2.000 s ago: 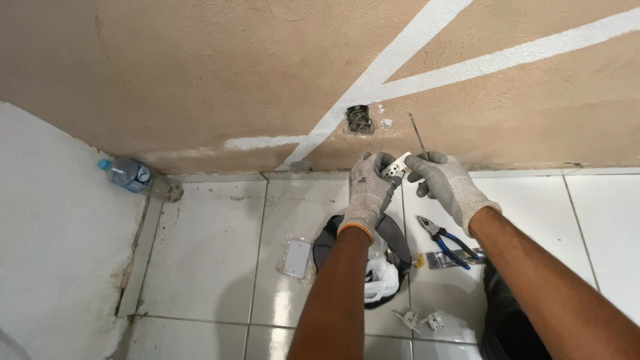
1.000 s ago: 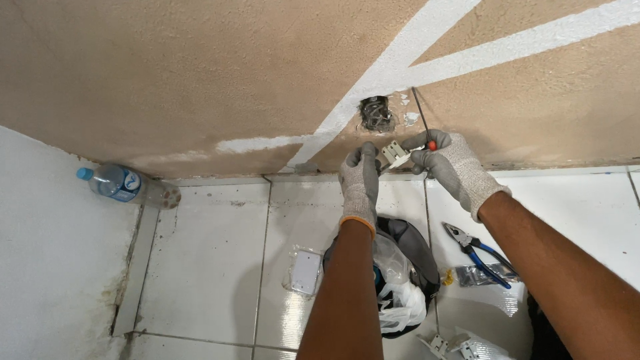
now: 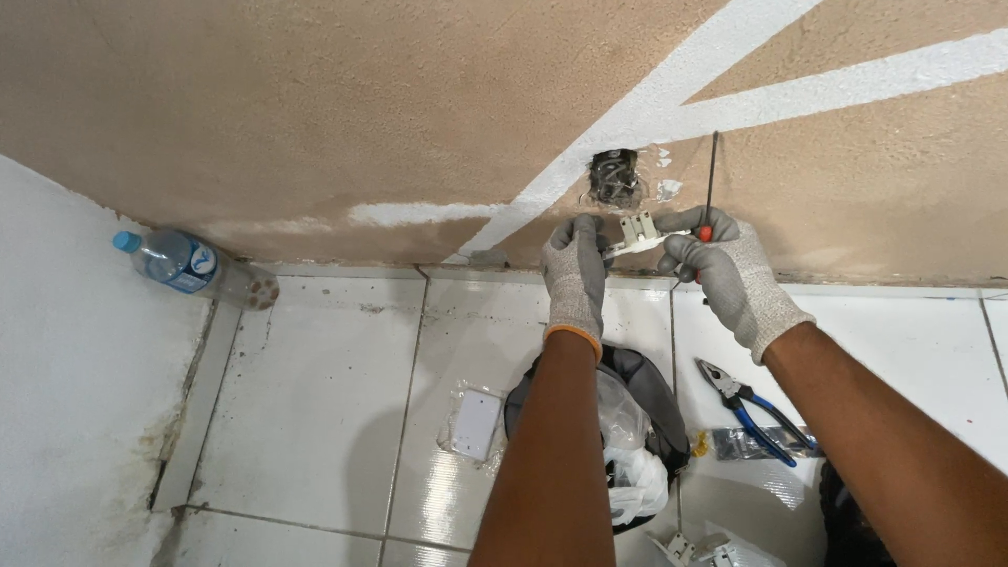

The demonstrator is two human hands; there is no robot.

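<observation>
My left hand (image 3: 576, 272), in a grey-palmed work glove, grips the left end of a white electrical socket module (image 3: 639, 231), whose back parts face up. My right hand (image 3: 728, 268), gloved the same way, touches the module's right end and also holds a screwdriver (image 3: 710, 189) with a red handle and a long thin shaft pointing up. Just above the module, an open wall box (image 3: 614, 177) with wires inside is set in the beige wall.
Blue-handled pliers (image 3: 748, 405) lie on the tiles beside a plastic packet (image 3: 756, 443). A dark bag (image 3: 642, 362) holding plastic bags sits under my left forearm, near a wrapped white cover plate (image 3: 476, 424). A plastic bottle (image 3: 193, 266) lies in the left corner. More modules (image 3: 681, 549) are at the bottom.
The module has been turned: its socket face showed at first, and now its back parts face up. Both hands stay on it below the wall box.
</observation>
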